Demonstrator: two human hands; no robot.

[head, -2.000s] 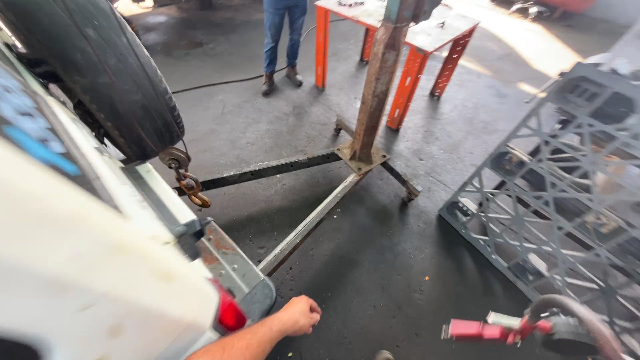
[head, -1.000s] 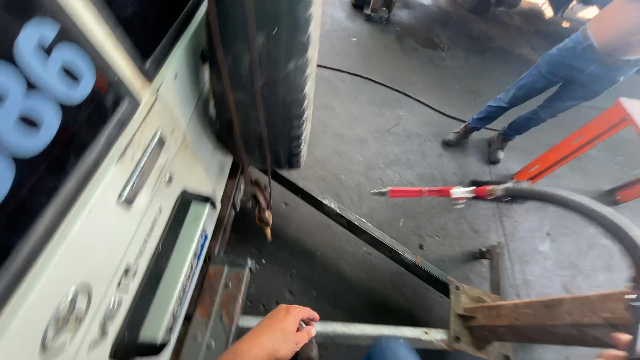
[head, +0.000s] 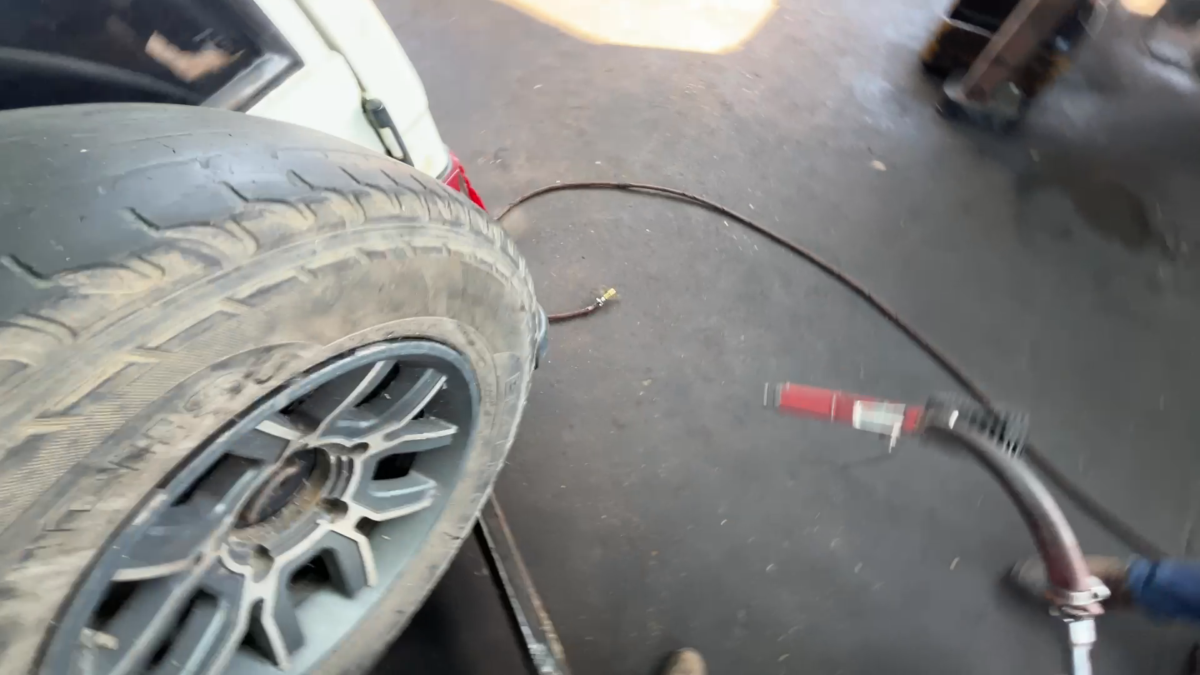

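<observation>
Neither of my hands is in view; whether they hold anything is hidden. A large worn tyre [head: 422, 272] on a spoked alloy wheel [head: 375, 497] fills the left side, against the rear of a white vehicle [head: 398, 66]. At the right, a red tool with a metal tip [head: 816, 401] is joined to a thick curved hose [head: 1027, 492] that runs down to a metal clamp and fitting [head: 1078, 600]. What supports the tool and hose cannot be seen.
A thin dark hose [head: 797, 248] arcs over the grey floor [head: 712, 534]. A hose end with a brass-coloured fitting [head: 605, 297] lies by the tyre. A metal beam [head: 525, 591] runs below the wheel. A shoe tip [head: 684, 662] and a blue trouser leg [head: 1162, 586] show low down.
The view has swung strongly, now onto the face of a wheel. The hand seen low in both earlier frames is out of view. The metal stand and orange-legged table have also left the picture.
</observation>
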